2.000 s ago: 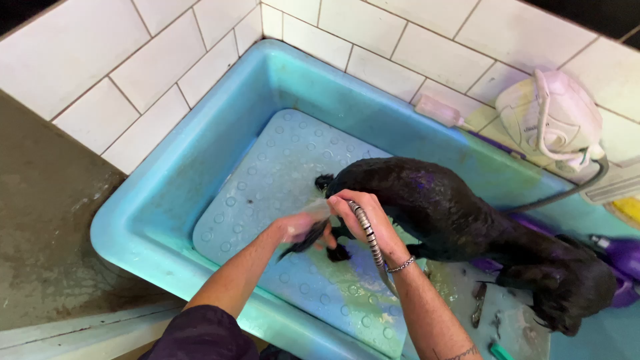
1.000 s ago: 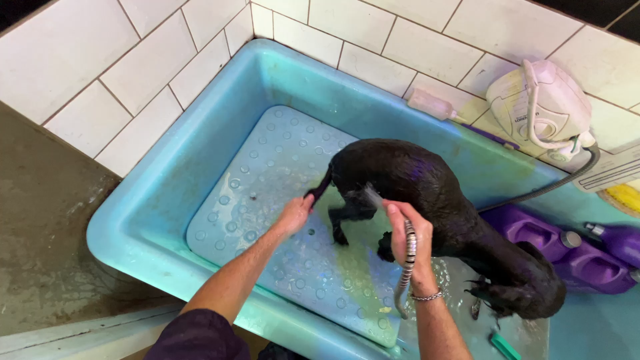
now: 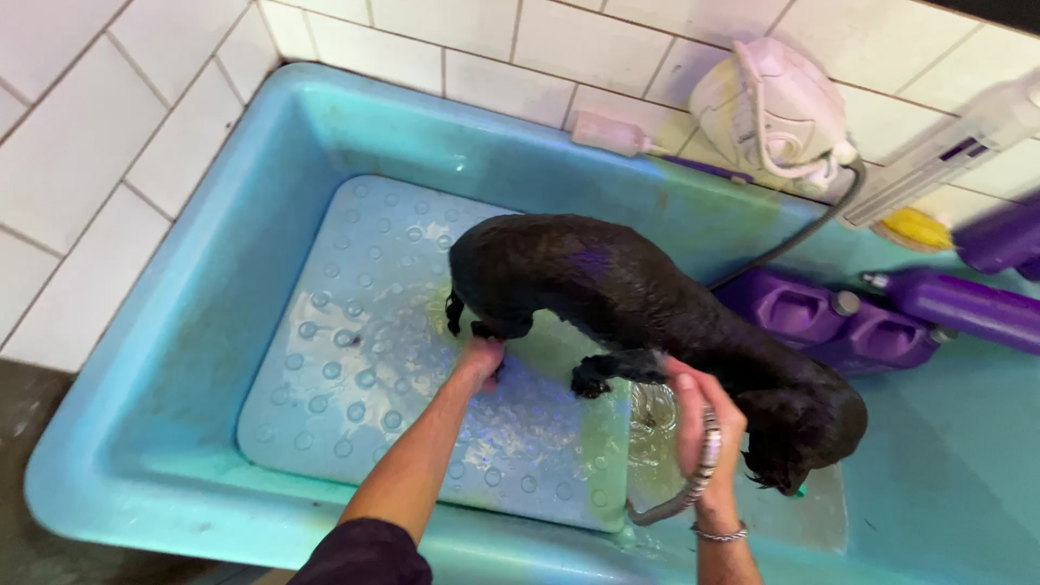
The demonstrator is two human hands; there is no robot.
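Note:
A wet black dog [image 3: 585, 260] stands in a blue tub [image 3: 162, 455], its hind part over a pale blue bath mat [image 3: 317, 406] and its head lowered at the right. My left hand [image 3: 481, 362] is closed around one of its hind paws; the fingers are partly hidden. My right hand [image 3: 705, 406] grips the end of a ribbed metal shower hose [image 3: 705, 467] beside the dog's front leg, with water spraying from it. The hose curves down past my wrist, which wears a chain bracelet.
Along the tub's back rim lie a squeeze bottle [image 3: 609, 134], a slim purple object [image 3: 705, 169] and a white appliance [image 3: 772, 114] with a dark hose. Purple jugs [image 3: 788, 309], a purple bottle [image 3: 967, 305] and a yellow sponge [image 3: 914, 227] are at the right. White tiled walls border the tub.
My left hand has gone from the dog's tail to a hind paw. My right hand with the hose has moved from the hindquarters toward the front leg. The view has shifted closer.

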